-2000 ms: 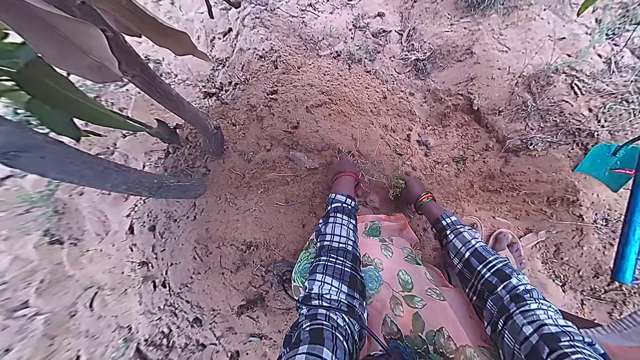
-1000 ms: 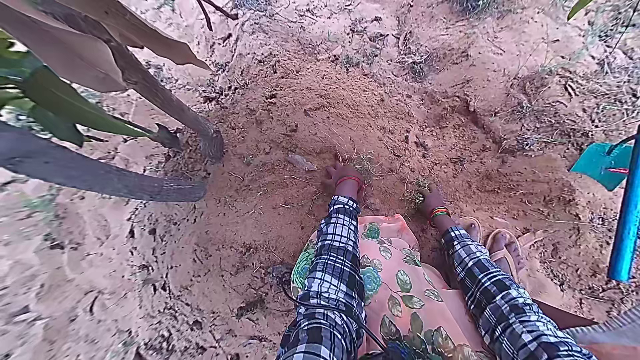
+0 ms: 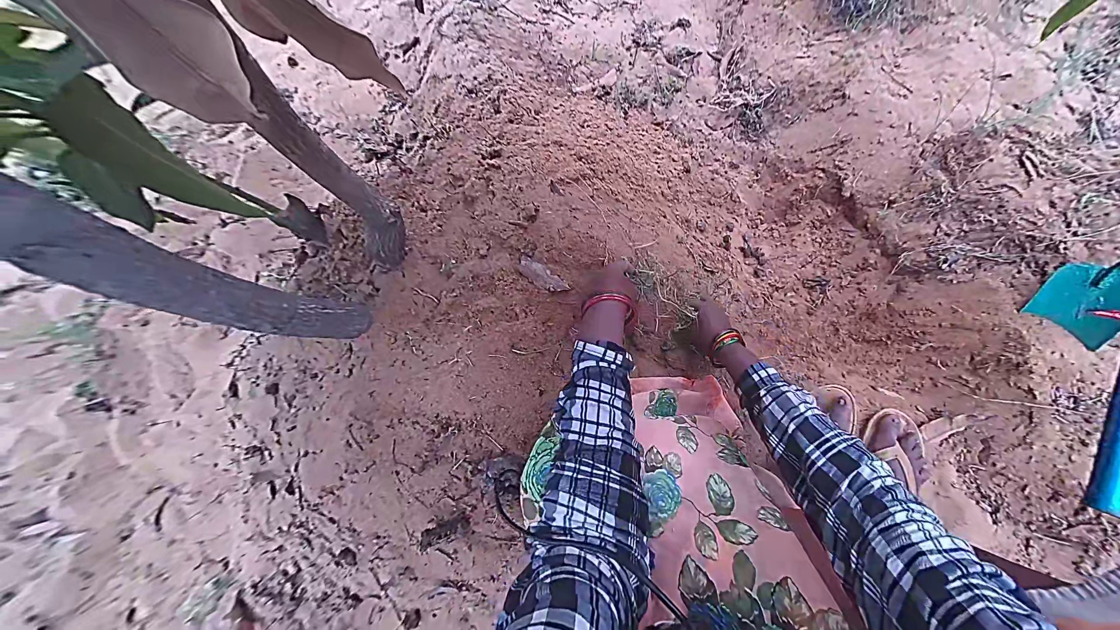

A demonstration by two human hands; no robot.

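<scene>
My left hand (image 3: 610, 293), with red bangles at the wrist, is low over the reddish loose soil (image 3: 490, 350), beside a tuft of thin weeds (image 3: 652, 284). To its right, my right hand (image 3: 710, 324), with multicoloured bangles, touches the weeds and roots between the two hands. The fingers of both hands are partly hidden, so their grip is unclear. A dry leaf (image 3: 542, 274) lies on the soil just left of my left hand.
Two slender tree trunks (image 3: 306, 153) with large leaves (image 3: 140, 149) stand at left. At the right edge are a teal metal blade (image 3: 1076, 302) and a blue pole (image 3: 1109, 455). Sandalled feet (image 3: 894, 442) rest beside my right sleeve; floral cloth (image 3: 700, 490) hangs between my arms.
My left hand was spread beside the weeds a second ago; its fingers are now less visible. My right hand has moved up and left, closer to my left hand.
</scene>
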